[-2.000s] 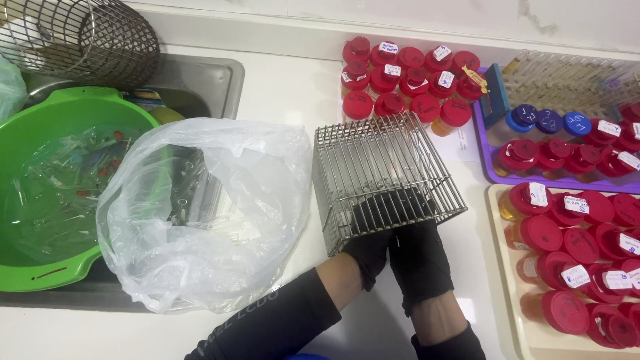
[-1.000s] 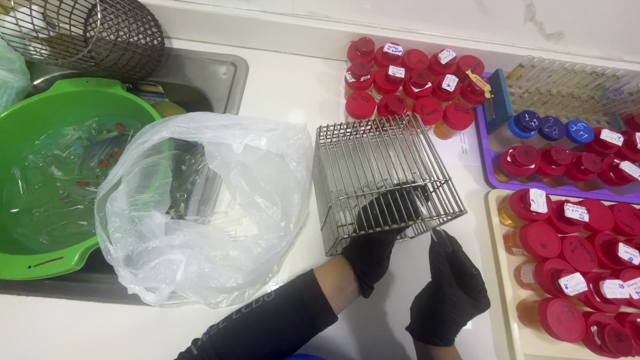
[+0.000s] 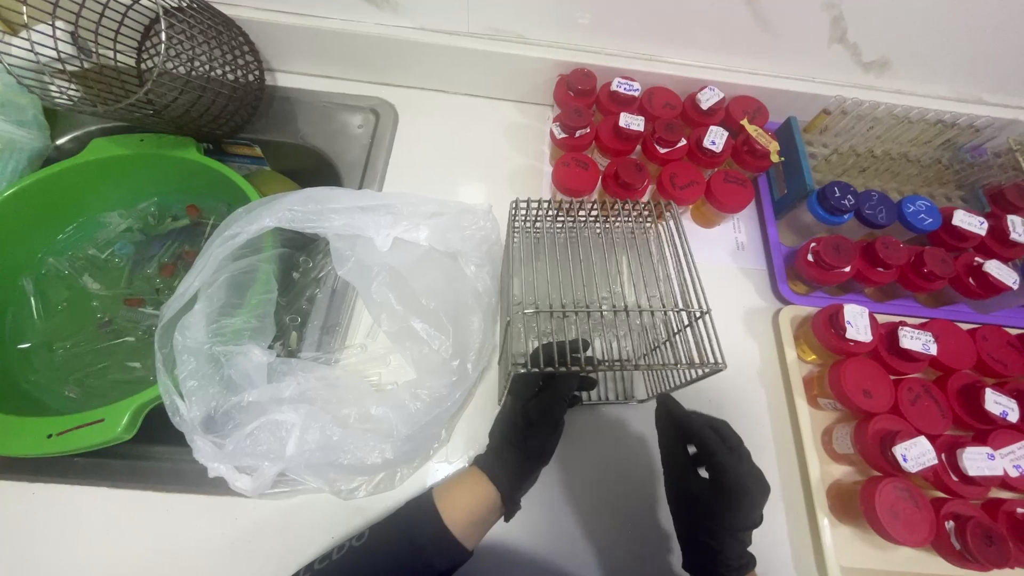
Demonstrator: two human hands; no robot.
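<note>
A metal wire basket [image 3: 608,304] lies on the white counter in front of me, its wires facing up and clear glass tubes faintly visible inside. My left hand [image 3: 536,416], in a black glove, grips the basket's near edge, with some fingers behind the wires. My right hand [image 3: 708,480], also gloved in black, is just off the basket's near right corner, fingers curled; a small pale piece shows between them, too little to name. Left of the basket stands an opened clear plastic bag [image 3: 416,264] with slender glass tubes and pale strips in it.
A green basin [image 3: 80,168] of water and glassware sits in the metal sink [image 3: 376,128], a round mesh basket [image 3: 200,64] behind it. Red-capped sample cups [image 3: 680,184] stand at the back. A purple tray [image 3: 772,216] and a cream tray [image 3: 800,448] of cups line the right.
My right hand has come away from the basket and moved right and toward me. The left hand stays at the basket's near edge, with fewer fingers inside the wires.
</note>
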